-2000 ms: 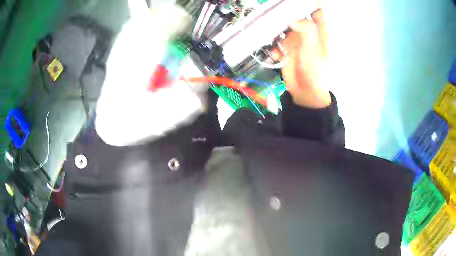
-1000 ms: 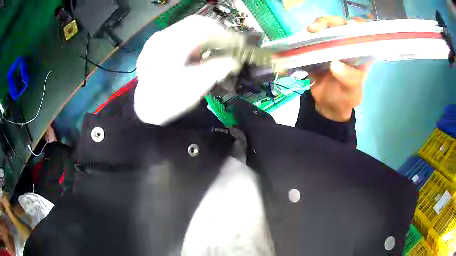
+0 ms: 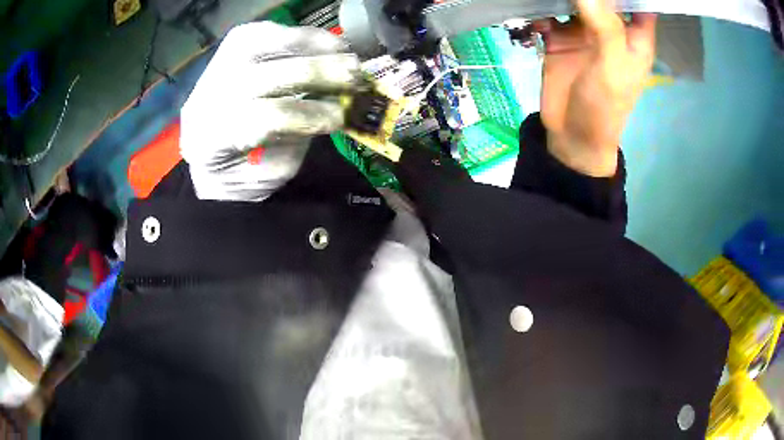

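My left hand, in a white knit glove, is closed at its fingertips on a small yellowish circuit board with a black block on it. A thin white wire runs from near the board up to the right. My bare right hand grips a long silvery motorised unit at the top edge, partly out of the picture. The unit's pale round motor and black bracket are just above the gloved hand and board.
A green crate with units and wires lies beneath the hands. A dark green bench with a blue frame-like item is at left. A red stool is beside the glove. Another person's arm shows lower left. Yellow crates stand right.
The unit has moved up and turned so its red stripe no longer shows. The small board now shows clearly at the gloved fingertips. The bare hand has moved up with the unit.
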